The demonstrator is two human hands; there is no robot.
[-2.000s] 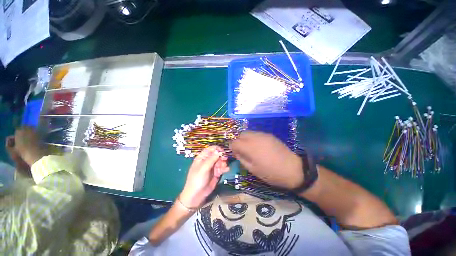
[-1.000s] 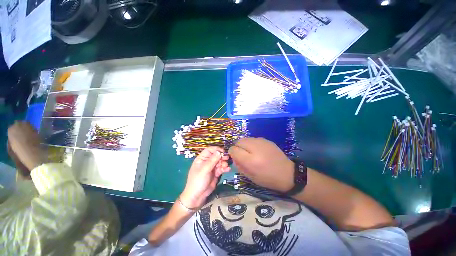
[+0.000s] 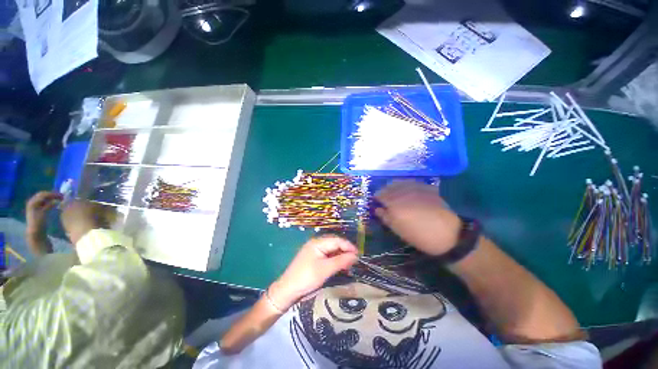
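My left hand (image 3: 317, 266) is low in front of my body, thumb and fingertips pinched on what looks like a small white connector housing; the fingers mostly hide it. My right hand (image 3: 417, 218) is blurred, over the dark-blue leads (image 3: 433, 181) just below the blue tray; its fingertips are unclear. A heap of red-yellow wires (image 3: 314, 202) with white ends facing left lies left of my right hand. Dark wires (image 3: 389, 268) lie near my body, right of my left fingertips. The blue tray (image 3: 462, 155) holds a dense white pile and a few coloured wires.
A divided off-white tray (image 3: 234, 173) stands at left, beside a neighbouring worker's hands (image 3: 76, 216). White tubes (image 3: 545, 137) lie upper right, above a fanned wire bundle (image 3: 610, 223). Printed sheets (image 3: 465, 47) lie behind the blue tray. A metal rail (image 3: 299, 95) crosses the back.
My hands have separated: my left hand moved down and right, and my right hand moved right over the dark-blue leads. The whole view has shifted slightly. The neighbour's hands have moved.
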